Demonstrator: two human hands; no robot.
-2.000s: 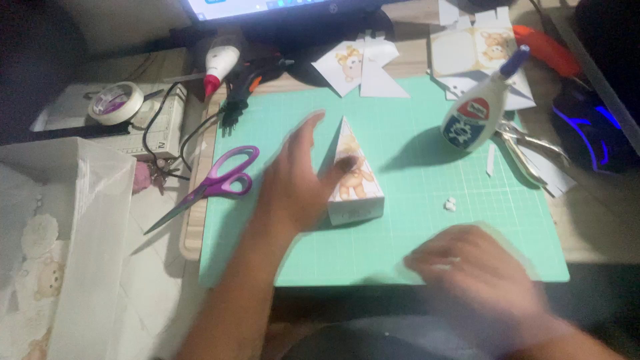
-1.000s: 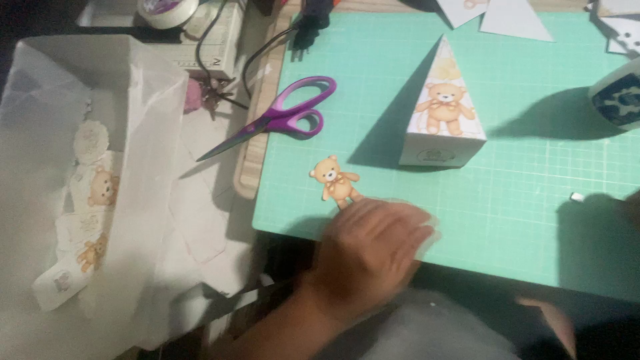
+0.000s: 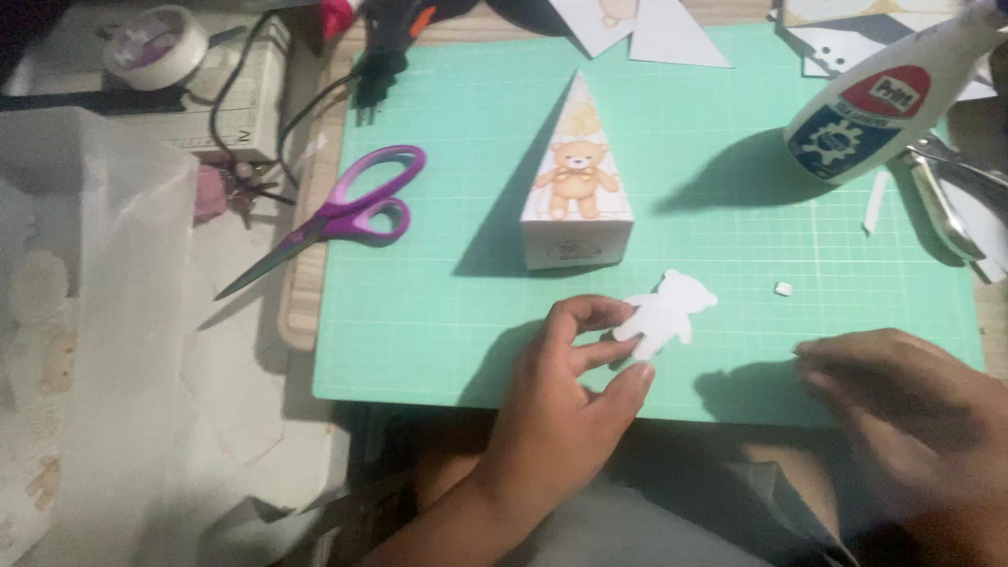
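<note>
My left hand holds a bear-shaped paper cutout by its lower part, its blank white side up, over the front of a green cutting mat. Behind it stands a pyramid-shaped paper box with a printed teddy bear on its face. A small white piece, perhaps foam tape, lies on the mat to the right of the cutout. At the mat's front right is my right hand, its thumb and index finger close together; whether something small is between them, I cannot tell.
Purple-handled scissors overhang the mat's left edge. A Pritt glue bottle and a metal hand tool are at right, paper pieces at the back. On the left are a translucent bin, a tape roll and a corded plug.
My left hand has picked up the bear cutout, which lay printed side up on the mat one second ago, and it now shows its white side. The left hand earlier touched the pyramid box.
</note>
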